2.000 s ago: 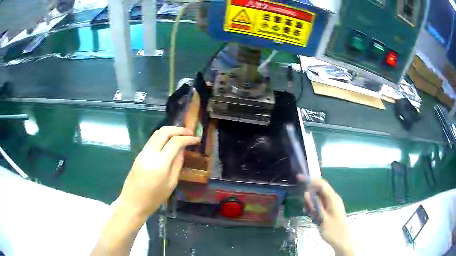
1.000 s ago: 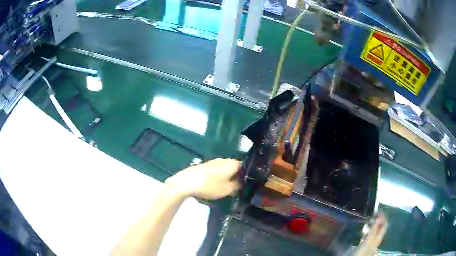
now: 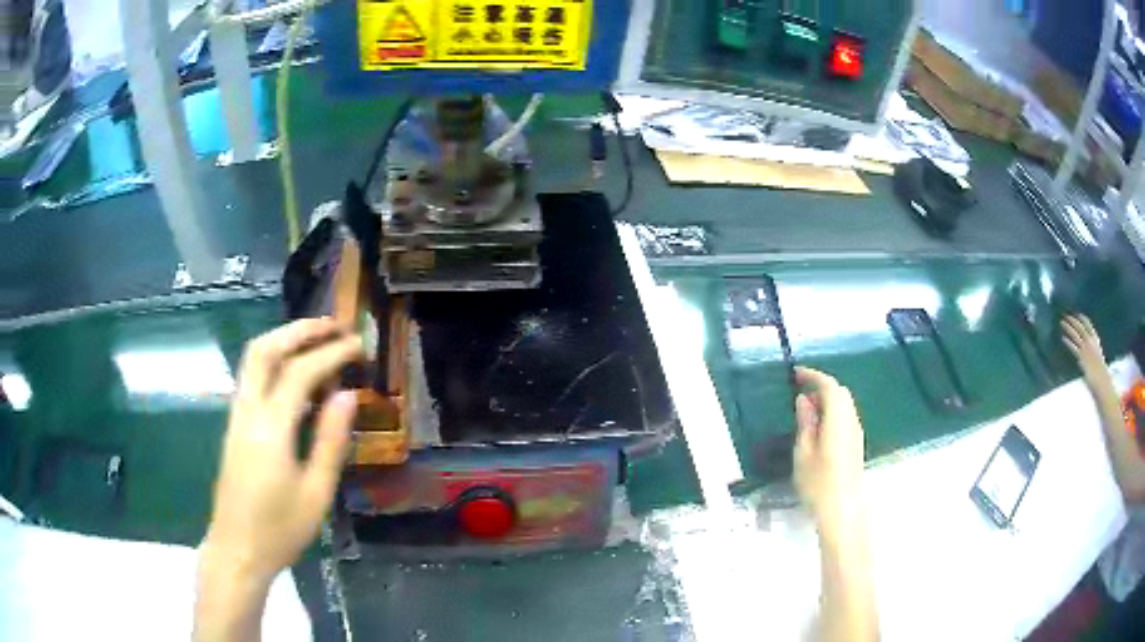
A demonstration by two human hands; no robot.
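My left hand (image 3: 279, 433) is at the orange-brown fixture (image 3: 381, 433) on the left side of the press base. Its fingertips touch or cover the slot's left wall, with the thumb apart; I cannot tell whether a frame is in the slot. My right hand (image 3: 831, 439) is over the green belt, its fingertips at the right edge of a thin black phone frame (image 3: 789, 341) lying there. Whether it grips the frame is unclear. The square metal press head (image 3: 462, 238) is above the back left of the black base top (image 3: 540, 364).
A red button (image 3: 486, 513) is on the base front. More frames lie on the belt, one (image 3: 929, 357) to the right. A dark phone-like slab (image 3: 1006, 477) lies on the white mat (image 3: 929, 552). Another person's hand (image 3: 1082, 345) and arm reach in at the far right.
The view turned left, then back right. My left hand has moved from the fixture's outer left side onto the fixture. My right hand has moved from beside the base to a frame on the belt.
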